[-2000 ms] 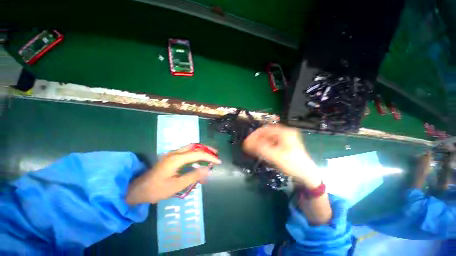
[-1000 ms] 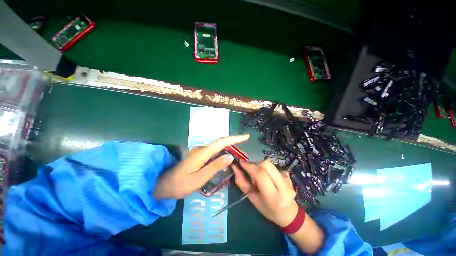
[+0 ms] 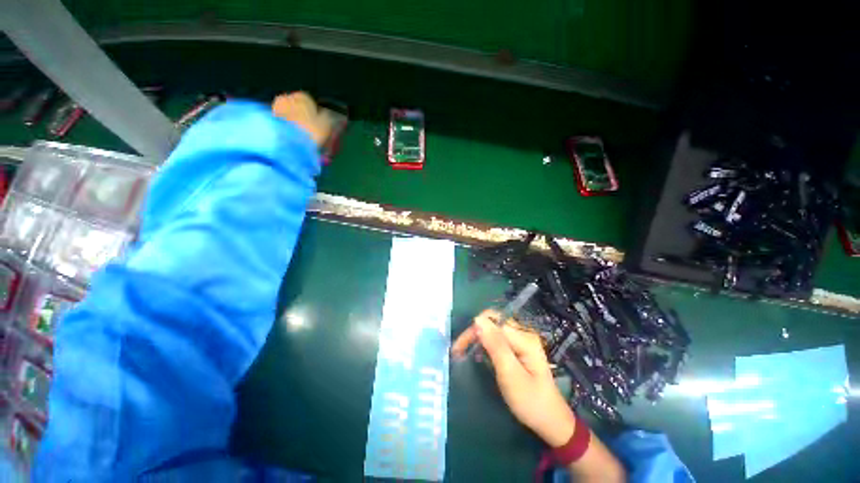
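Note:
My left hand [image 3: 304, 117] reaches over the belt at the upper left, its fingers around a phone housing [image 3: 334, 127] at the belt surface. My right hand [image 3: 517, 363] is above the bench, between the sticker sheet [image 3: 412, 354] and the heap of black parts [image 3: 603, 325]. It holds tweezers [image 3: 520, 300], a thin pale tool pointing up and right from the fingers. The sheet lies flat with rows of small marks on its lower half. A red wristband [image 3: 570, 441] is on my right wrist.
Red-rimmed phone housings [image 3: 406, 139] lie spaced on the green belt [image 3: 490, 170]. A black bin [image 3: 660, 222] of black parts stands at the right. Blister trays [image 3: 80, 208] are at far left. Plain pale blue sheets [image 3: 783, 401] lie at right. A worn edge strip [image 3: 424, 223] borders the belt.
My left hand has moved from over the sticker sheet up and left to the belt. My right hand has moved slightly right. The housing that was between my hands is gone from over the sheet.

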